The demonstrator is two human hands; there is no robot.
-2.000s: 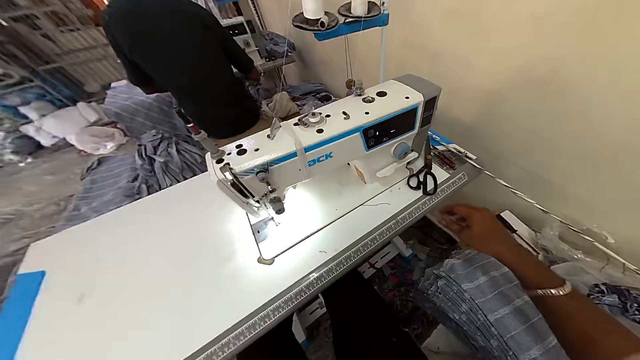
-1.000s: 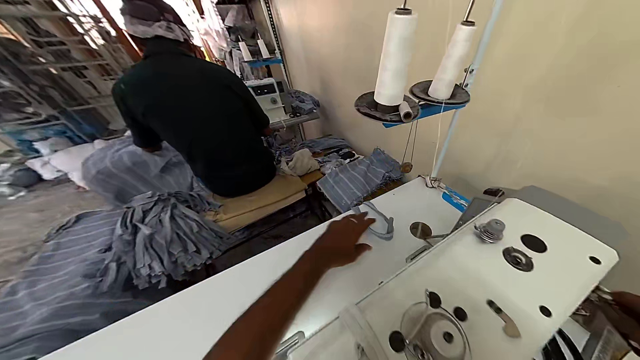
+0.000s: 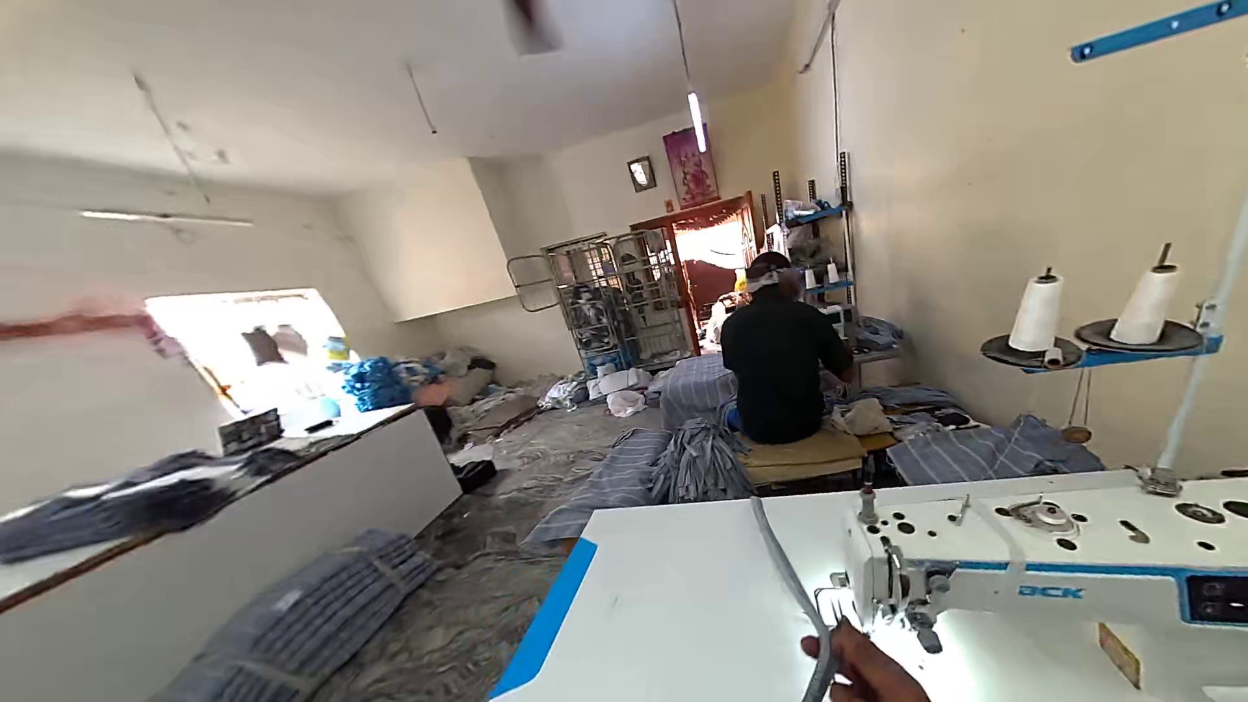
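Note:
My left hand point(image 3: 863, 665) is at the bottom edge of the view, just left of the sewing machine's needle area, with its fingers closed on a long grey fabric strip point(image 3: 785, 565). From the fingers the strip runs up and back over the white table point(image 3: 673, 585) to its far edge; a lower part hangs below the fingertips. To the right stands the white and blue industrial sewing machine point(image 3: 1063, 561), its lamp lit. My right hand is outside the view.
A co-worker point(image 3: 780, 361) in a dark shirt sits beyond the table, beside striped cloth piles point(image 3: 697, 390). White thread cones point(image 3: 1036, 314) stand on a holder at the right. Left are a long counter point(image 3: 322, 507) and a tied fabric bundle point(image 3: 302, 624) on the floor.
The view has swung up and left. My left hand, earlier reaching at the grey strip behind the machine, now holds it left of the machine head. My right hand has left the view.

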